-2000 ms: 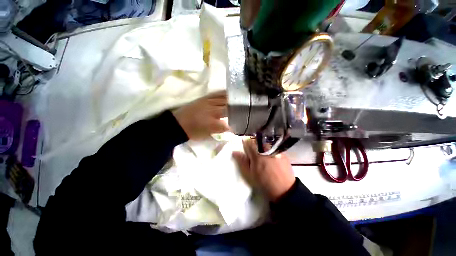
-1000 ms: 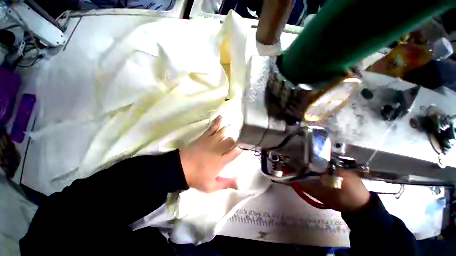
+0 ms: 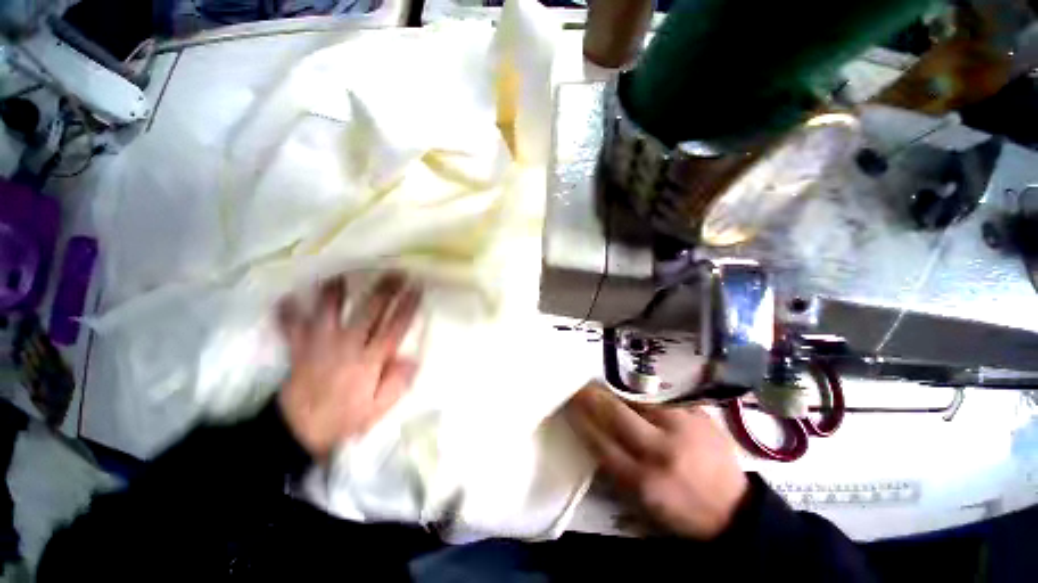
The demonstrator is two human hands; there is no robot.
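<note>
A large cream-white garment piece (image 3: 376,216) lies bunched on the table left of the sewing machine head (image 3: 577,256). My left hand (image 3: 347,370) lies on the cloth with its fingers spread, slightly blurred. My right hand (image 3: 666,456) is at the cloth's right edge below the presser area, with fingertips on the fabric edge; its thumb is hidden, so I cannot tell whether it pinches the cloth. The scissors (image 3: 774,438) with dark red handles lie under the machine arm, right of my right hand.
A round dial (image 3: 780,182) and a thick green cylinder (image 3: 774,68) sit above the machine head, beside a brown rod (image 3: 617,32). A printed ruler (image 3: 854,493) runs along the front edge. Purple objects (image 3: 74,290) are at far left.
My left hand has moved left across the cloth, away from the needle area. My right hand has let go of the scissors and come back left to the cloth edge.
</note>
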